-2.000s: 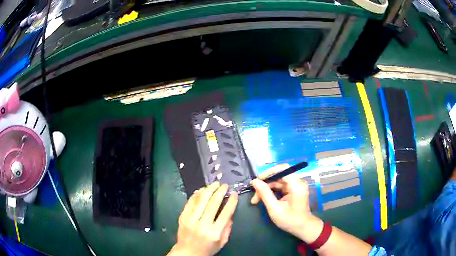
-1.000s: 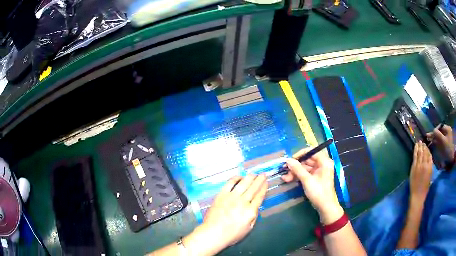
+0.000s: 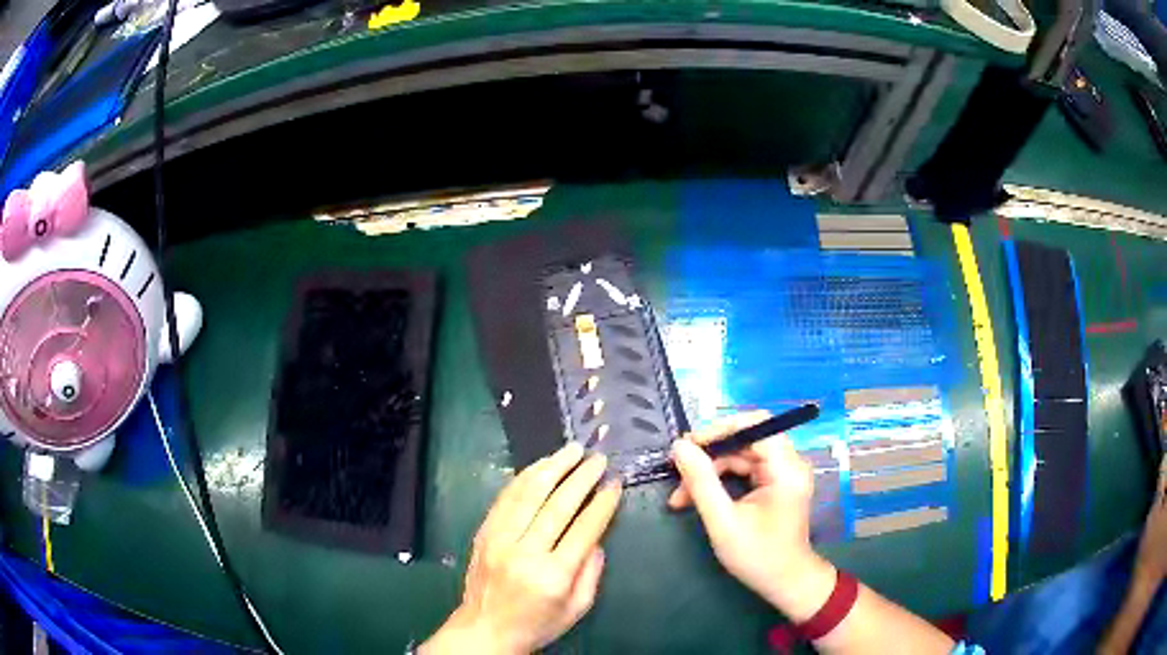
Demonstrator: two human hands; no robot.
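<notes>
The dark grey phone middle frame lies on the black foam work pad, with white strips near its top and a yellow-orange patch. My left hand rests with its fingertips at the frame's lower left edge; whether it grips anything is hidden. My right hand holds the black tweezers between thumb and fingers, the tip at the frame's lower right end. Any small piece at the tip is too small to tell. Adhesive pieces on a shiny blue film lie right of the frame, with grey-brown strips.
A black foam parts tray lies left. A pink and white cat-shaped fan with cables stands far left. Yellow tape and a black strip sheet are right. A raised green shelf spans the back. Another person's arm shows far right.
My hands have moved from the adhesive strips on the blue film back to the lower end of the phone frame. The view has swung left. The tweezers stay in my right hand.
</notes>
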